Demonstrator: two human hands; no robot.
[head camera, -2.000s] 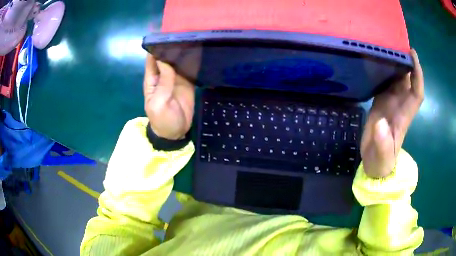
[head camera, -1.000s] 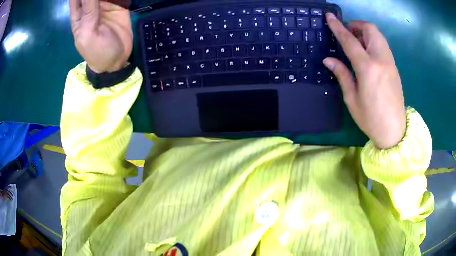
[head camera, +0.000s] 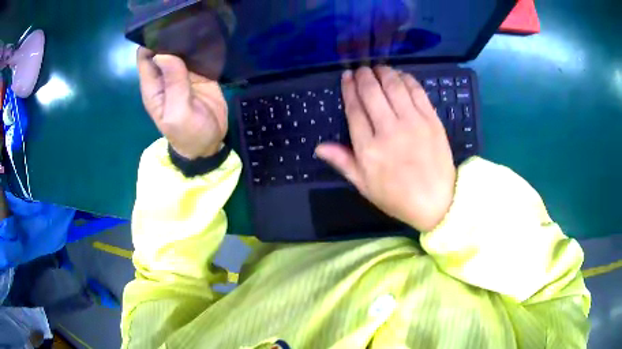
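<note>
The tablet (head camera: 300, 34) stands tilted at the top of the view, cut off by the edge, with a dim blue swirl and reflections on its screen. Its lower edge meets the black keyboard (head camera: 286, 208), which lies flat on the green table. My left hand (head camera: 187, 109), with a black band at the wrist, holds the tablet's left side; some fingertips are hidden. My right hand (head camera: 399, 150) lies palm down over the middle and right keys, fingers extended near the top row, thumb apart, gripping nothing. It covers many keys and part of the touchpad (head camera: 341, 208).
The corner of a red tray (head camera: 522, 17) shows behind the tablet at upper right. A pale pink fan (head camera: 28, 61) and a white cable are at far left. Blue cloth (head camera: 34, 228) hangs at the left beyond the green table's edge (head camera: 89, 204).
My right hand has moved left from the keyboard's upper right corner onto the middle keys. The tablet screen shows again at the top, and the keyboard sits lower in view.
</note>
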